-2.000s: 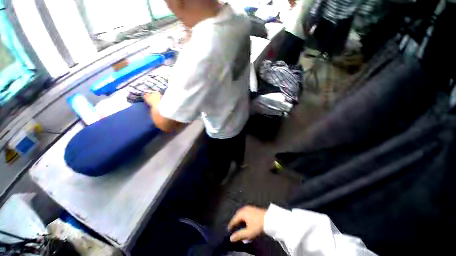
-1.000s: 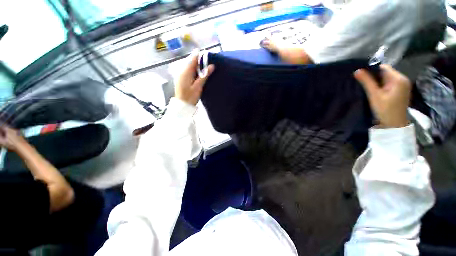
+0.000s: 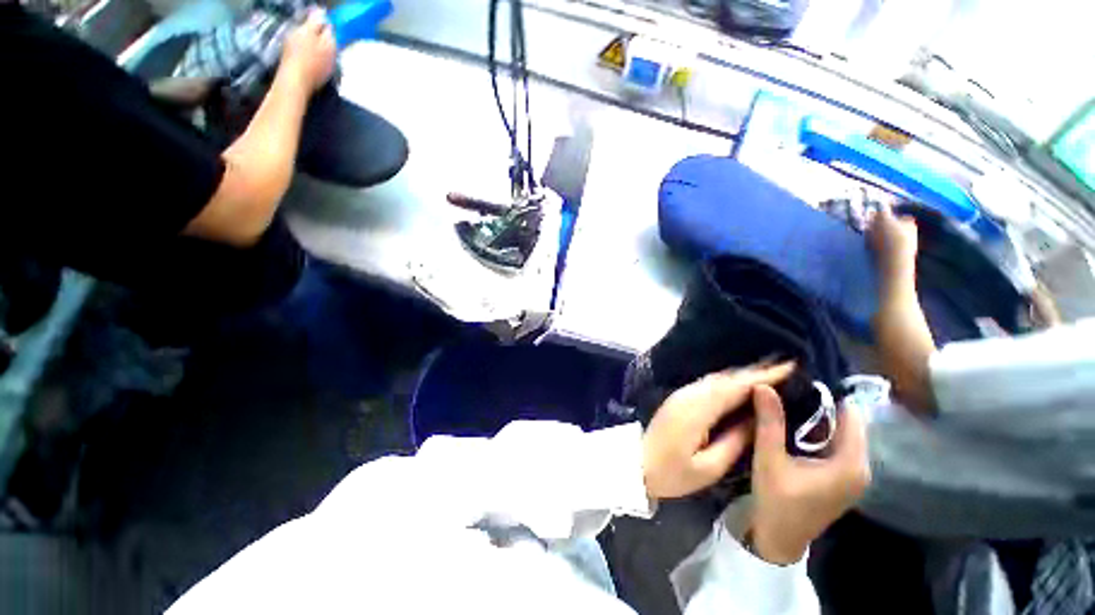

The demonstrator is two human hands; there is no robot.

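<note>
A dark garment with a black waistband [image 3: 687, 342] hangs from my two hands in front of me, partly folded open at the top. My left hand [image 3: 708, 435] pinches its edge from the left. My right hand [image 3: 807, 475] pinches it close beside, the fingertips of both hands nearly touching. A white loop [image 3: 817, 418] shows at the right hand's fingers. The lower part of the garment is hidden behind my hands and sleeves.
A steam iron [image 3: 502, 231] stands on the white table [image 3: 618, 270], with cables above. A blue padded board [image 3: 763, 228] lies behind the garment. A person's arm [image 3: 903, 318] is close at right; another person [image 3: 114, 156] works at left. A dark blue tub [image 3: 480, 390] is below.
My hands have come together from a wide hold, so the stretched waistband is now slack and bunched. The view has turned left, bringing the iron nearer the middle.
</note>
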